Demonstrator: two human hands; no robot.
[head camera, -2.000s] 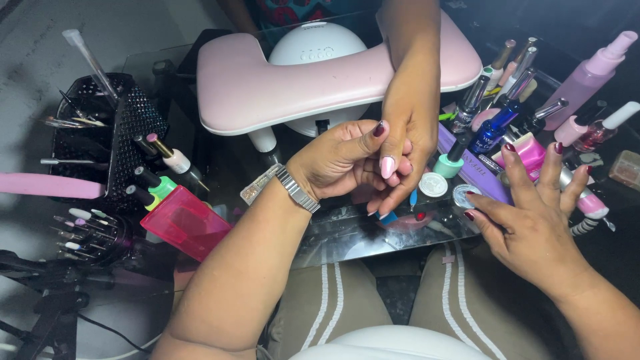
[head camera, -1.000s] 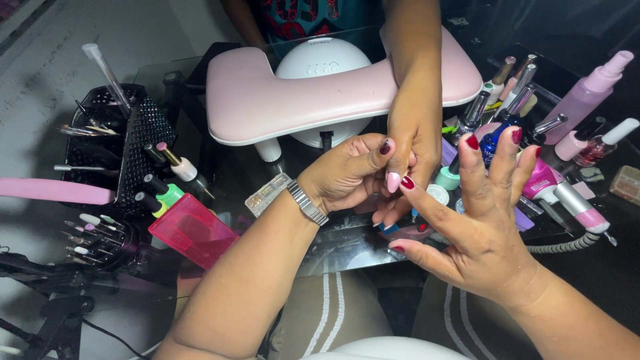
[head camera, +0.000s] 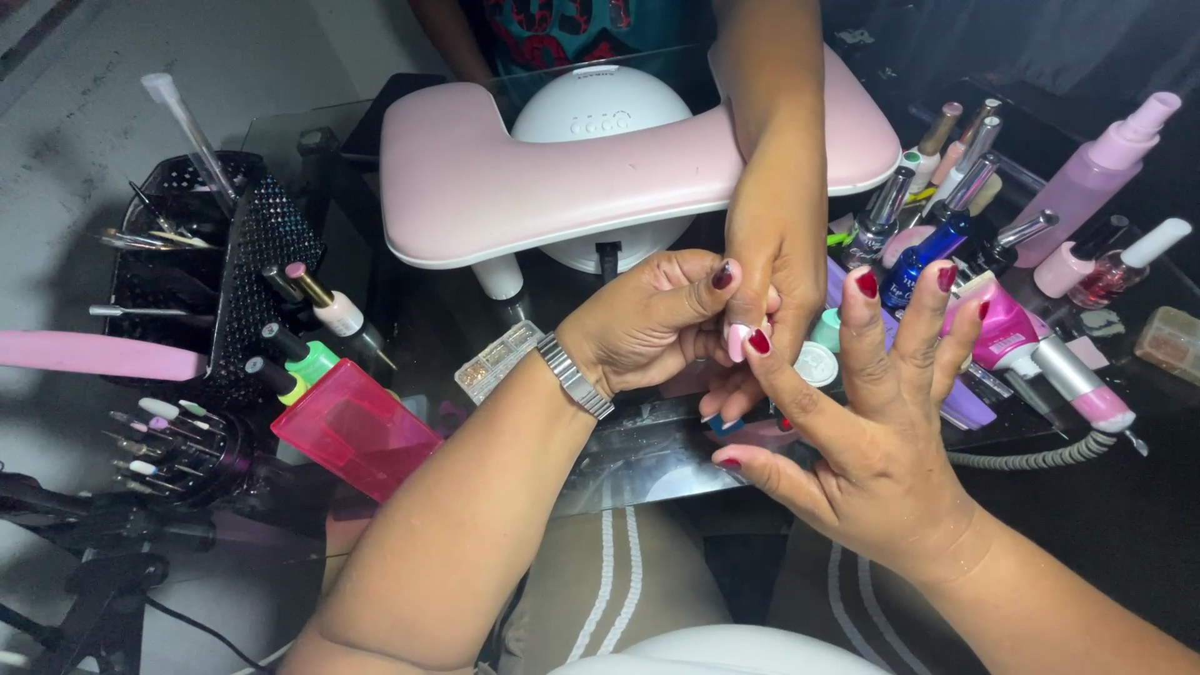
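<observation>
My left hand (head camera: 647, 314), with a metal watch (head camera: 574, 377) at its wrist, holds a finger of another person's hand (head camera: 783, 253). Pink covers that finger's nail (head camera: 738, 342), and its neighbours hang below with pale tips. My right hand (head camera: 872, 412) has its dark-red-nailed fingers spread, the index fingertip against or just beside the pink nail; it grips nothing. The other person's forearm lies across a pink padded armrest (head camera: 562, 192), with a white nail lamp (head camera: 605, 112) behind and beneath it. A round white lid or jar (head camera: 816, 364) is between the hands.
Polish bottles (head camera: 881, 220), a purple spray bottle (head camera: 1092, 178) and an electric nail file handpiece (head camera: 1083, 384) with a coiled cord crowd the right. Left are a black perforated organizer (head camera: 272, 253), drill bits in a holder (head camera: 178, 445), a pink translucent box (head camera: 352, 431) and a compartment case (head camera: 497, 361).
My right hand has moved left from beside the bottles at the right to the held finger. My left hand keeps hold of the other person's finger.
</observation>
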